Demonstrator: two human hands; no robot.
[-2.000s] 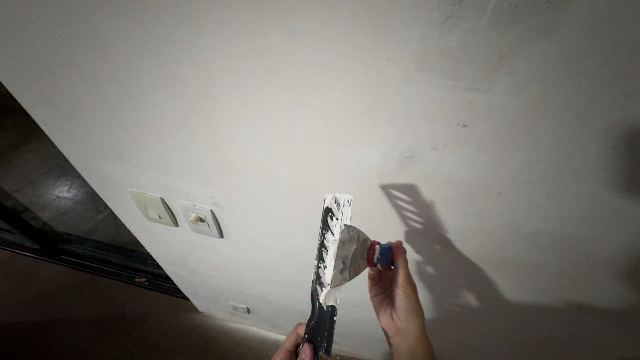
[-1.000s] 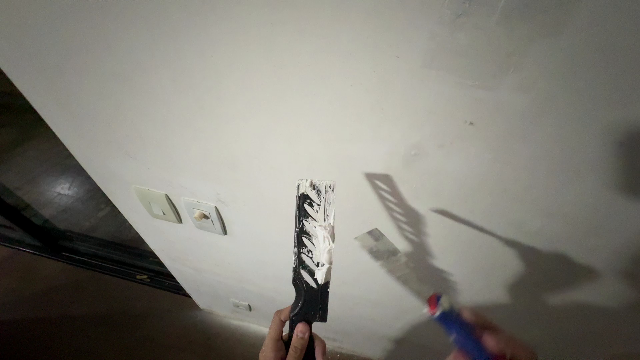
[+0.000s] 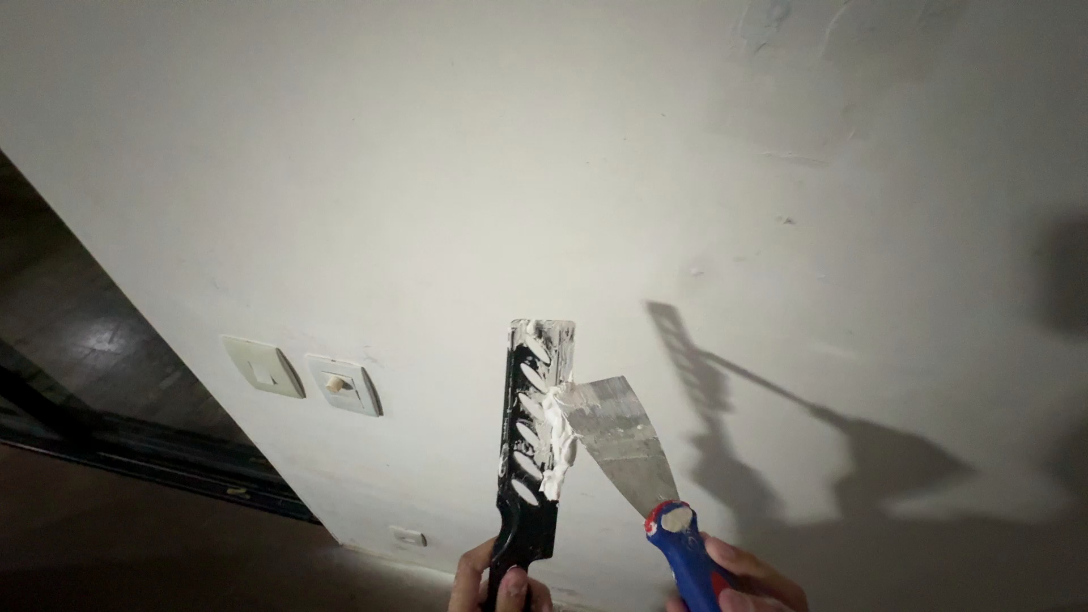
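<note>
My left hand [image 3: 501, 586] grips the handle of a black slotted plastering spatula [image 3: 529, 450], held upright at the lower middle. White putty [image 3: 558, 442] lies in a thick ridge along the right edge of its blade, with thinner smears near the top. At the lower right, my right hand [image 3: 752, 578] holds a putty knife [image 3: 629, 446] by its blue and red handle. The knife's metal blade tilts up to the left, and its corner meets the putty at the spatula's edge. Dried residue marks the knife's handle end.
Behind the tools stands an off-white wall [image 3: 408, 195] with small rough spots. A switch plate [image 3: 263, 367] and a dimmer plate [image 3: 345, 385] are at the left, and a small socket plate [image 3: 409, 535] sits low. A dark opening [image 3: 102, 340] borders the wall at far left.
My right hand has brought the putty knife back left to the spatula from lower right. Putty that was spread over the spatula's blade is now gathered along its right edge.
</note>
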